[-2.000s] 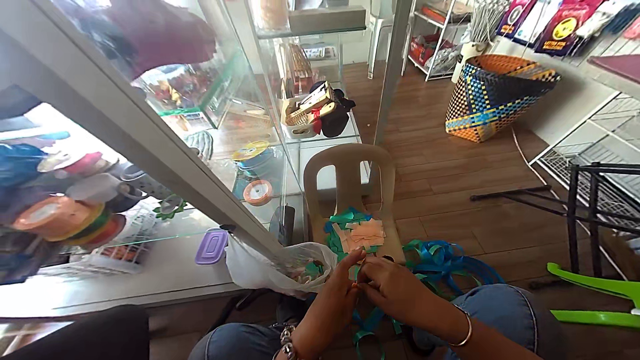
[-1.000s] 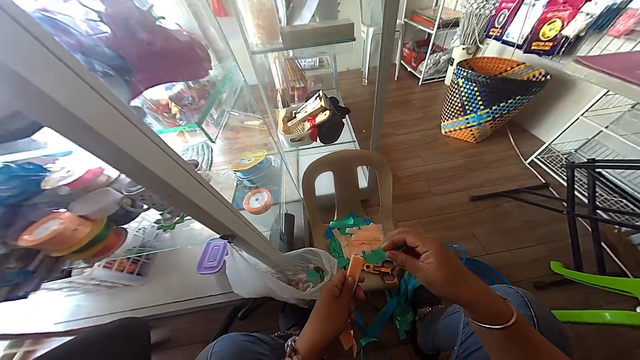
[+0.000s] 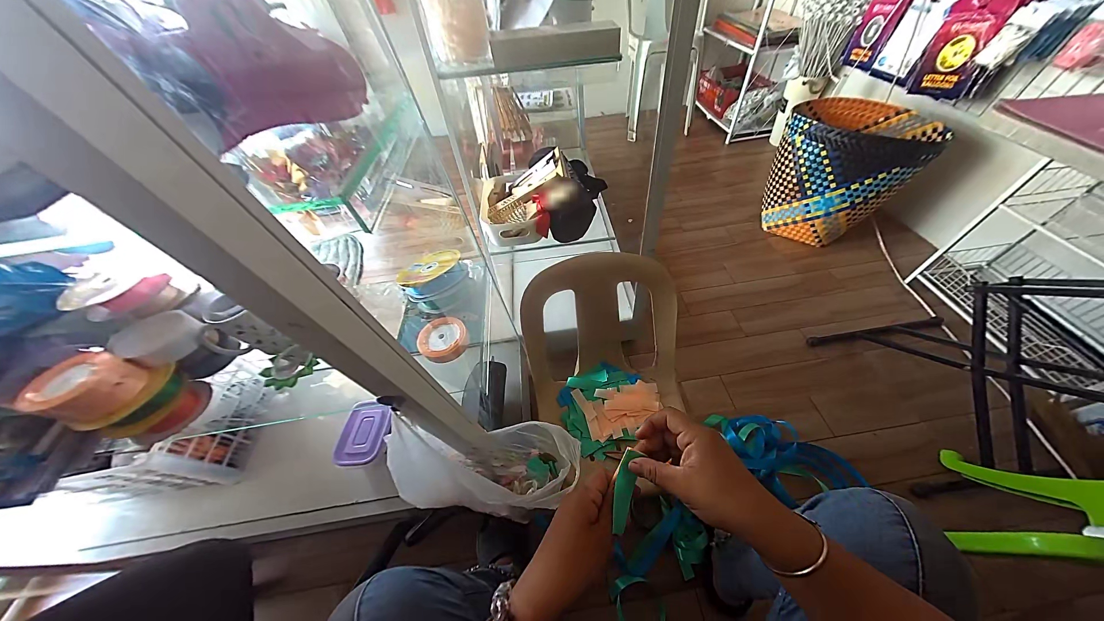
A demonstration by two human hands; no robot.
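Note:
Between both hands, in front of the beige plastic chair (image 3: 662,302), is a short piece of green ribbon (image 3: 624,493). My left hand (image 3: 586,509) grips its lower part, and the fingertips of my right hand (image 3: 686,470) pinch it near the top. An orange edge shows beside the green. On the chair seat lie a heap of cut peach ribbon pieces (image 3: 623,410) and green ribbon pieces (image 3: 586,440). Long blue ribbon (image 3: 768,440) hangs in loops right of the seat, with more green and blue strands below my hands. The scissors cannot be seen.
A white plastic bag (image 3: 431,474) with scraps stands left of my hands, by a purple lid (image 3: 362,433) on the glass cabinet's white ledge. Ribbon spools (image 3: 442,339) lie behind the glass. A woven basket (image 3: 828,172), black metal stand (image 3: 981,371) and green plastic object (image 3: 1026,542) are at right.
One second ago, orange-handled scissors showed by my right hand and a peach strip in my left. Now my hands are close together on a green piece.

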